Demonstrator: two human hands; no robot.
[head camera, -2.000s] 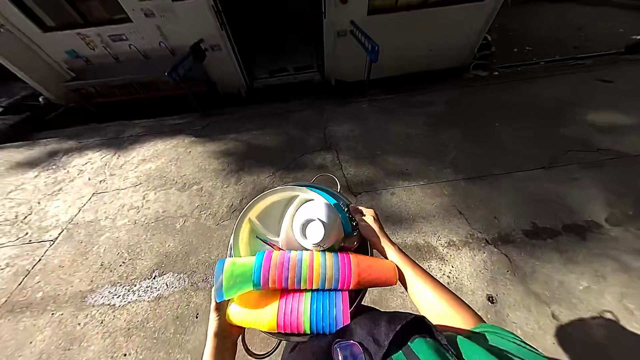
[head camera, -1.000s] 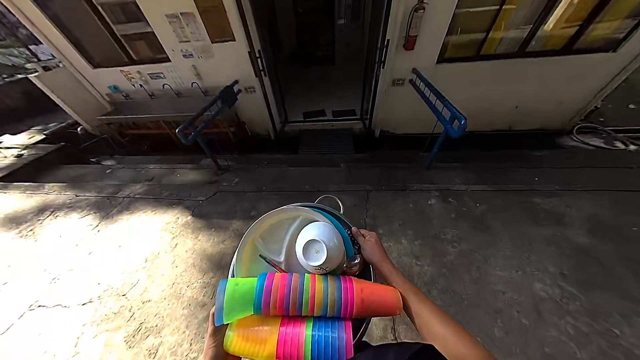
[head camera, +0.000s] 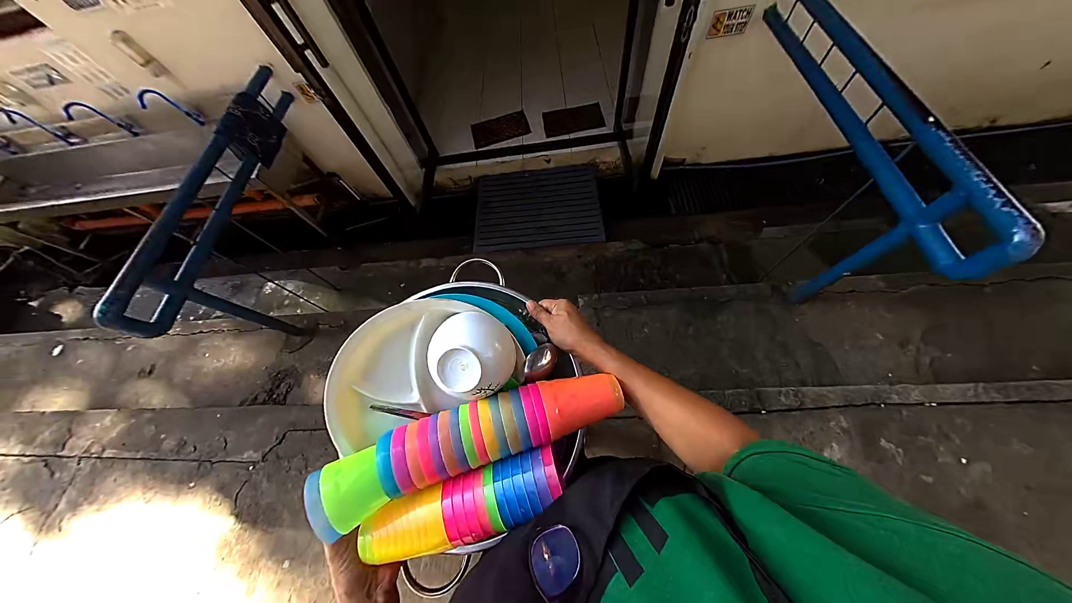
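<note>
A round metal basin (head camera: 578, 448) with loop handles is held against my body. My right hand (head camera: 563, 325) grips its far right rim. At the lower left my left hand (head camera: 360, 574) is under the near-left side by the cups, its fingers mostly hidden. Inside lie a divided cream plate (head camera: 356, 377), an upturned white bowl (head camera: 471, 356), a teal plate (head camera: 494, 311) and a metal spoon or ladle (head camera: 541, 360). Two stacks of colourful plastic cups lie sideways across the near part: a longer upper stack (head camera: 469, 435) and a lower stack (head camera: 461, 511).
Low concrete steps (head camera: 670, 335) lead to a doorway with a dark slatted mat (head camera: 538, 208) before it. Blue metal railings stand at left (head camera: 197, 209) and right (head camera: 913, 184). A sink trough (head camera: 92, 172) with blue taps runs along the left wall.
The view has moved much nearer to the doorway, steps and blue railings. Both hands still hold the basin, with the cup stacks lying across it as before.
</note>
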